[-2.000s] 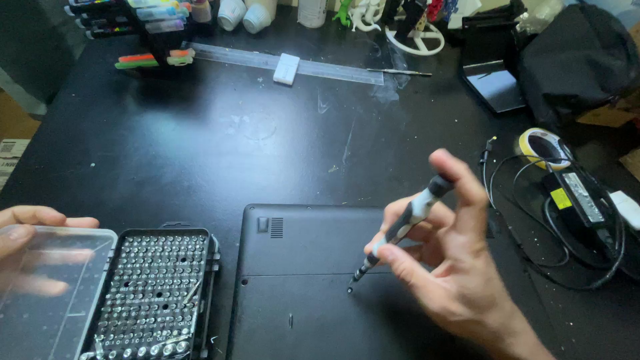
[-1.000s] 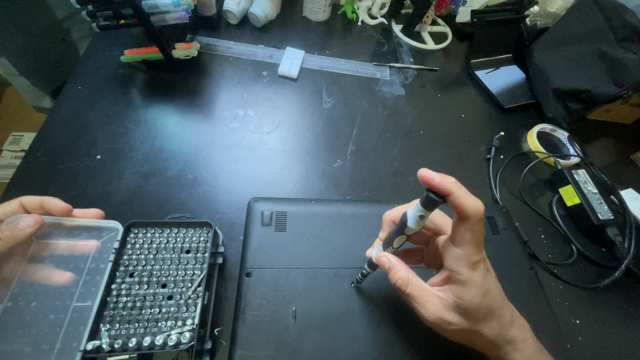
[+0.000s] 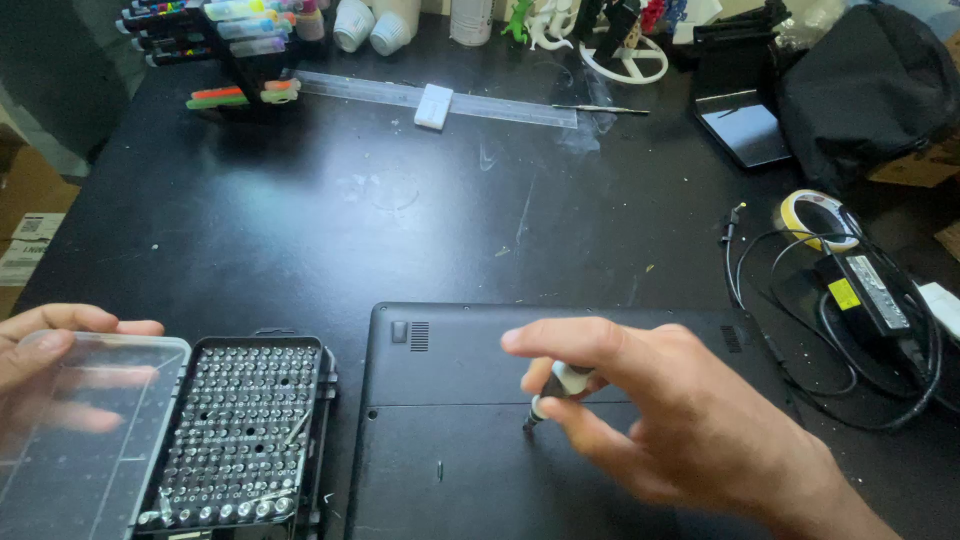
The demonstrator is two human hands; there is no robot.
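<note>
A black laptop [image 3: 450,360] lies underside up at the lower middle, its vents and a panel seam showing. My right hand [image 3: 637,397] grips a grey and black precision screwdriver [image 3: 559,384], tilted, its tip at the bottom cover near the seam. The hand hides part of the handle. At the lower left, my left hand [image 3: 56,341] holds the clear plastic lid [image 3: 82,450] of a screwdriver bit case [image 3: 324,420], with fingers showing through it. Rows of metal bits [image 3: 247,390] fill the case, with tweezers lying over some of them.
Right of the laptop lie a power adapter [image 3: 866,292] with coiled cable and a roll of yellow tape [image 3: 799,217]. Along the back are a clear ruler [image 3: 510,109], a white eraser [image 3: 433,106], a marker rack [image 3: 225,52] and a black bag [image 3: 862,97].
My right hand has turned over the screwdriver, and its index finger has come off the driver's end cap. The left hand stays on the lid.
</note>
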